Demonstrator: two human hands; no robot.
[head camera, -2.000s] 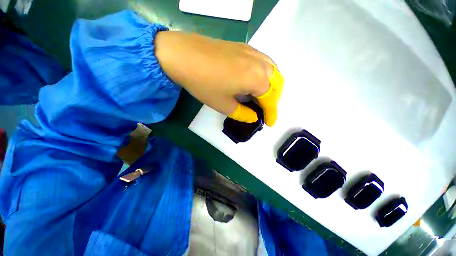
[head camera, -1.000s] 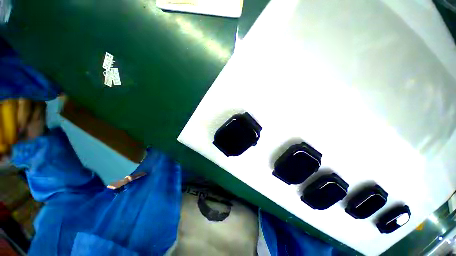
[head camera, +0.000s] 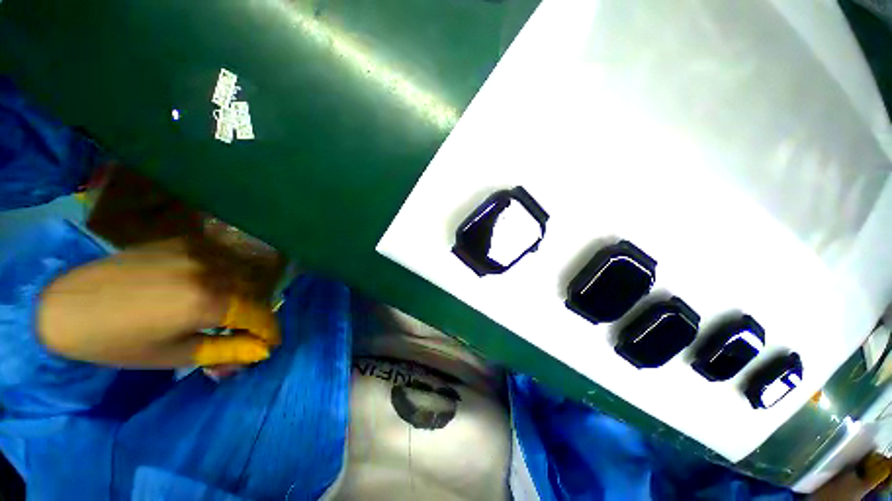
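Note:
Several black watch units lie in a slanting row on the white foam sheet (head camera: 587, 127). The leftmost unit (head camera: 501, 232) lies apart and has a bright white patch on its face. A dark unit (head camera: 611, 282) is nearest to it, and the far right one (head camera: 776, 381) also shows glare. My left hand (head camera: 166, 318), with yellow finger cots, is at the lower left by my smock, off the bench. Its fingertips are together; whether they hold something is unclear. A hand with a yellow cot, seemingly my right hand (head camera: 856, 481), is cut off at the lower right corner.
Tiny white printed labels (head camera: 232, 106) lie on the green bench (head camera: 323, 147) at the left. A grey translucent film (head camera: 773, 108) lies on the foam sheet. Another blue sleeve (head camera: 39, 147) is at the left edge. A clear, shiny item is at the lower right.
My left hand has left the leftmost unit, gone to the far left edge, and now shows by my smock. The white-edged pad has left the view as the view shifted. A hand now shows lower right.

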